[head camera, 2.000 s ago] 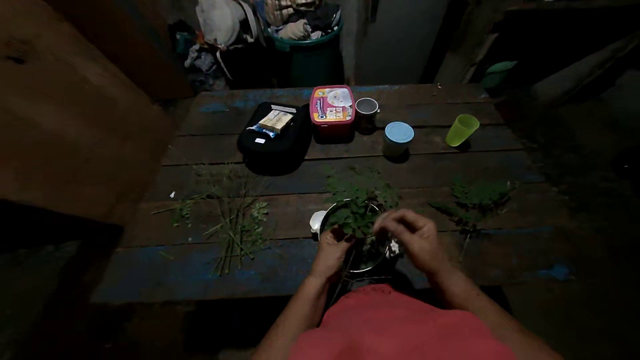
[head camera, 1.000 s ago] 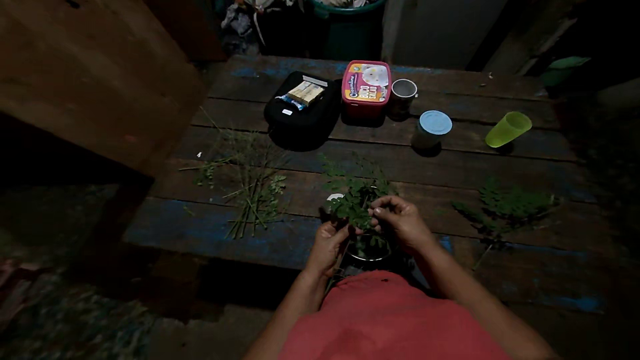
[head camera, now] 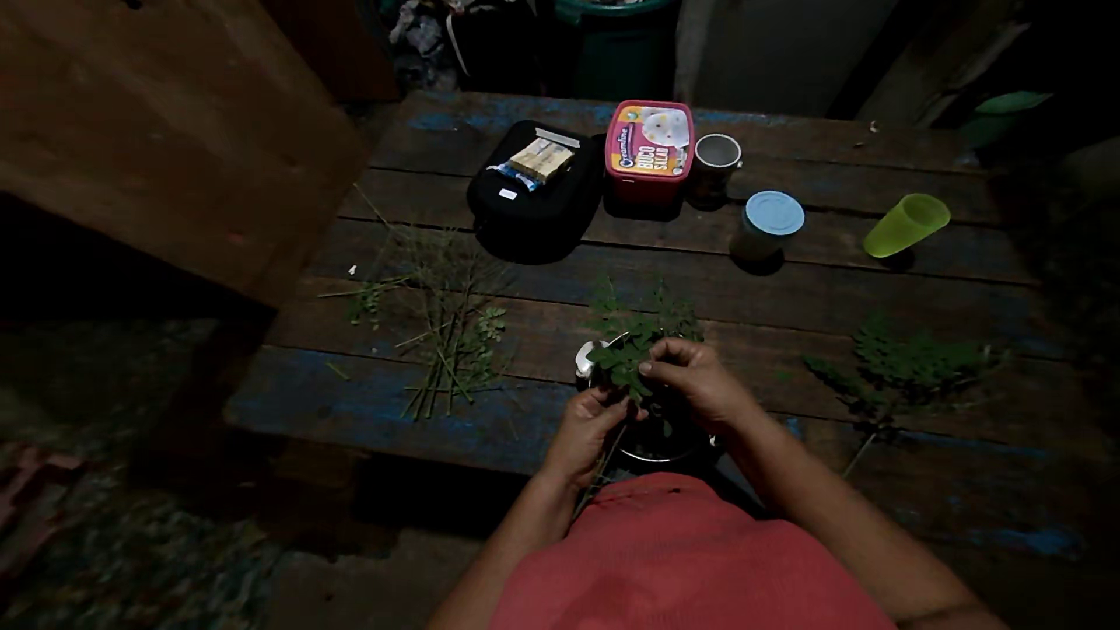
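My left hand (head camera: 588,433) grips the stem of a leafy green sprig (head camera: 626,354) above a metal pot (head camera: 658,455) at the table's near edge. Thumb and forefinger of my right hand (head camera: 696,376) are pinched together at the right side of the leaves; whether a leaf is between them is hard to tell. Dark leaves lie in the pot, partly hidden by my hands. To the left is a loose pile of mostly stripped stems (head camera: 446,350). Another leafy branch (head camera: 914,363) lies on the wooden table to the right.
Along the far side of the plank table (head camera: 542,306) stand a black case (head camera: 534,210) with a small packet on top, a red plastic tub (head camera: 649,153), a metal mug (head camera: 717,157), a blue-lidded jar (head camera: 770,219) and a tilted green cup (head camera: 907,225). A green bin (head camera: 617,52) is beyond.
The view has shifted, with the table's objects farther right than in the oldest frame. Both hands remain at the sprig over the pot; my right fingers have moved slightly among its leaves.
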